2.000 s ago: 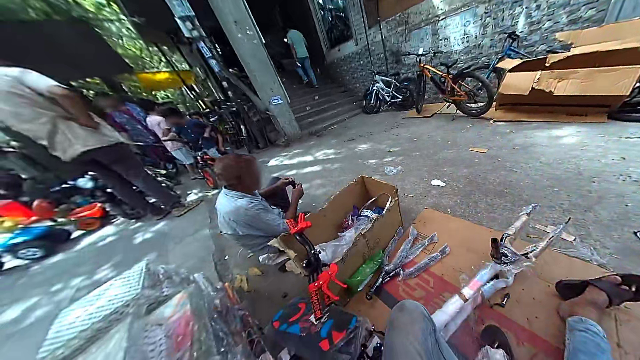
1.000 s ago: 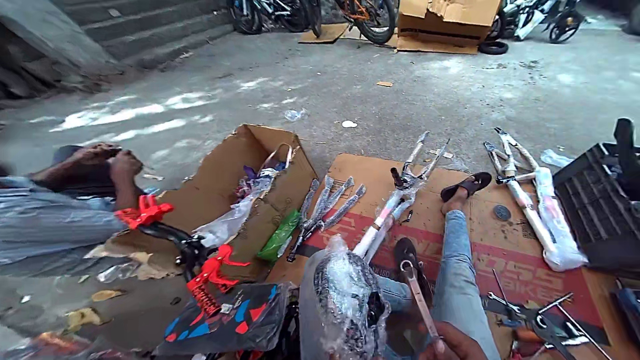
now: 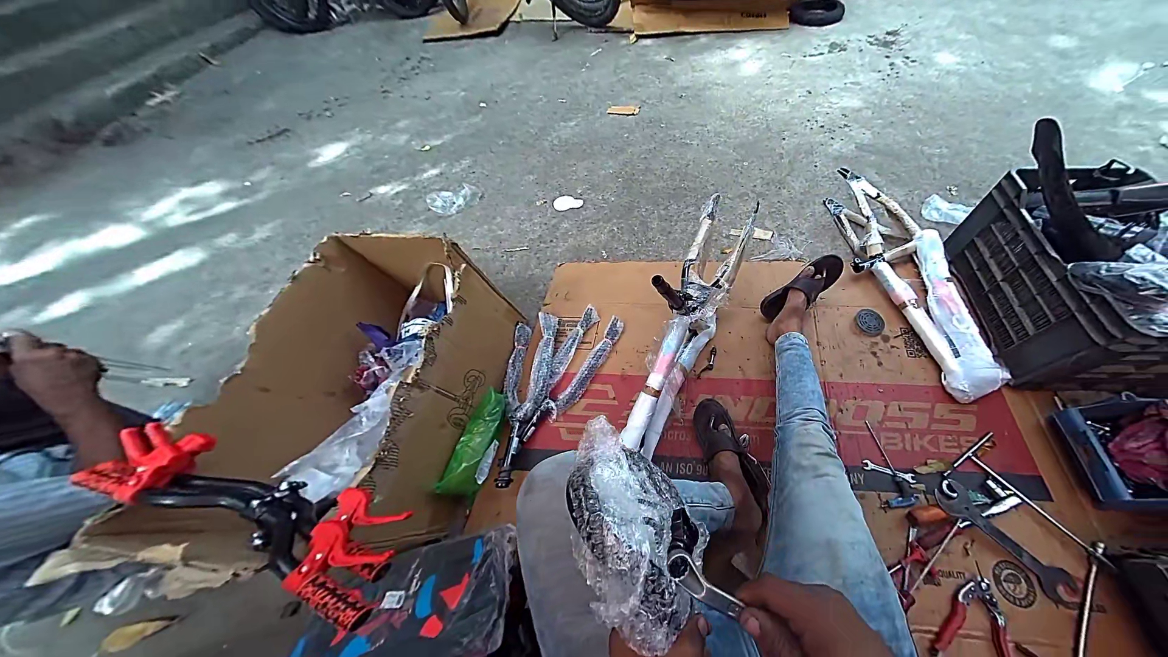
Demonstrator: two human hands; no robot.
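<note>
My right hand [image 3: 803, 616] holds a metal ring spanner [image 3: 707, 589], its ring end on a dark fitting at the side of a round bicycle part wrapped in clear plastic [image 3: 625, 538], perhaps a crankset. My left hand [image 3: 662, 639] grips the lower edge of that wrapped part, at the bottom of the view. Beyond it, a plastic-wrapped bicycle frame [image 3: 671, 356] lies over the cardboard between my left leg and my sandalled feet. Wrapped forks [image 3: 552, 365] lie to its left.
An open cardboard box [image 3: 301, 319] and red-gripped handlebars [image 3: 265, 511] are at left, near a co-worker's hand [image 3: 55, 370]. A second wrapped frame [image 3: 926, 310], a black crate [image 3: 1022, 274], a blue tray [image 3: 1086, 465], a large open-end spanner [image 3: 999, 534] and red-handled pliers [image 3: 954, 620] lie at right.
The spanner, held upright a second ago, is now down at the wrapped part's side. My left hand has come into view at its lower edge. The view has swung right and down.
</note>
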